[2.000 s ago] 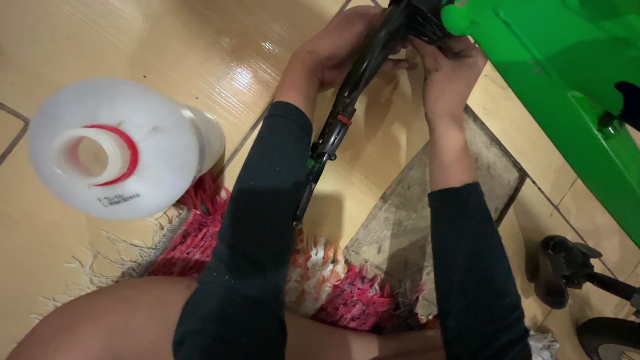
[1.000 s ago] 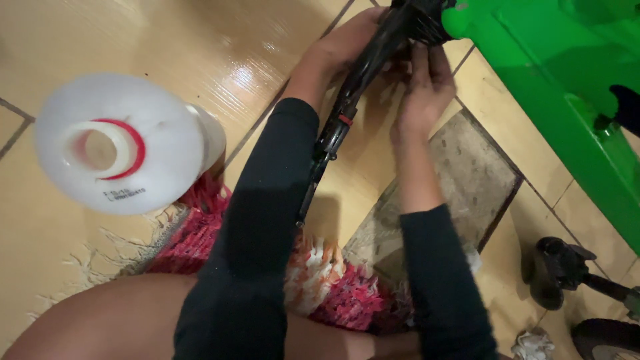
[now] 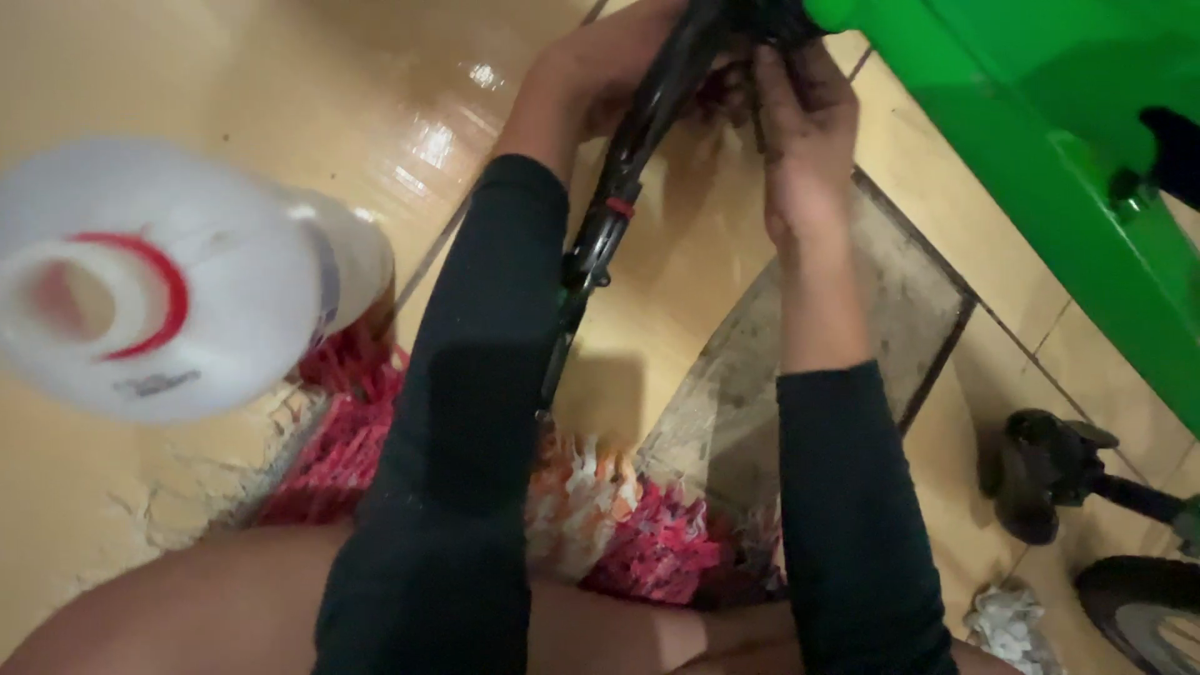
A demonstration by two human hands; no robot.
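Observation:
A black fork-like tube (image 3: pixel 642 122) with a red band runs down from the top centre, joined there to a black part beside a green frame or panel (image 3: pixel 1012 141). My left hand (image 3: pixel 619 61) is behind the upper tube; its fingers are hidden, so its hold cannot be told. On the right of the tube, my right hand (image 3: pixel 806 122) has its fingers up at the underside of the black part, partly in shadow. Whether they grip anything is not clear. Both forearms wear dark sleeves.
An uncapped whitish plastic bottle (image 3: pixel 225 281) with a red neck ring stands at left. A red and white shaggy rug (image 3: pixel 656 544) lies by my legs. At lower right are a black pedal-like part (image 3: pixel 1031 469), a small wheel (image 3: pixel 1134 600) and crumpled white material (image 3: pixel 1008 623). A grey slab (image 3: pixel 891 272) lies on the tiles.
My right hand has shifted left from its place two seconds ago, and its fingers now point up near the black part. My left hand stays behind the tube.

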